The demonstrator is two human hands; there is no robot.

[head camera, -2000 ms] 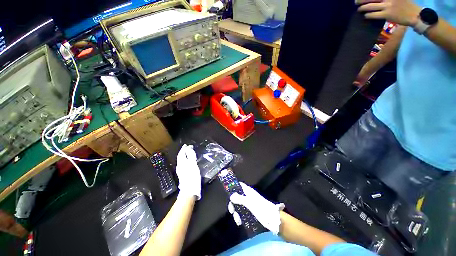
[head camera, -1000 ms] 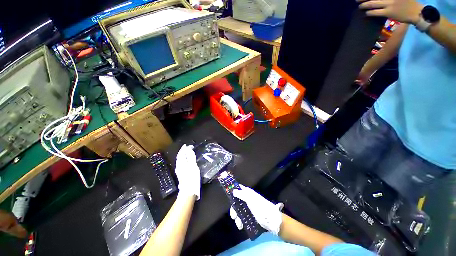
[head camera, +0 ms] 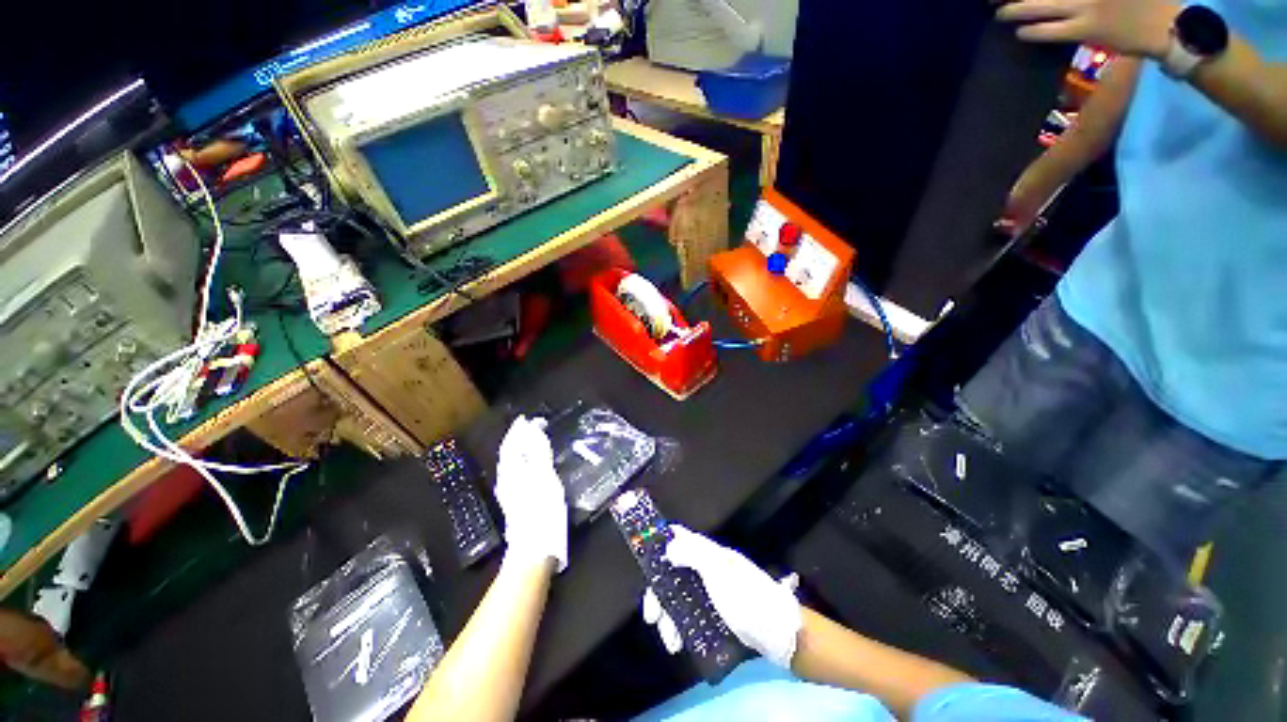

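Note:
My right hand [head camera: 727,592], in a white glove, holds a black remote control [head camera: 675,581] with small coloured buttons, its top end towards the bagged box. A flat black set-top box [head camera: 601,454] in a clear bag lies on the black bench. My left hand [head camera: 528,487], in a white glove, rests at the left edge of this box; its fingertips are together, and whether they grip the box or bag cannot be told. A second remote [head camera: 460,505] lies left of my left hand. Another bagged box [head camera: 364,638] lies at the lower left.
A red tape dispenser [head camera: 654,336] and an orange fixture box [head camera: 781,282] stand at the back of the bench. Oscilloscopes [head camera: 459,134] stand on the green-covered shelf. A black tote [head camera: 974,600] with bagged boxes is at right. Another person [head camera: 1186,254] stands at the right; a hand shows at the left edge.
The view has shifted slightly. The remote in my right hand has tilted a little, and more of its keys show than at first. My left hand has stayed by the box.

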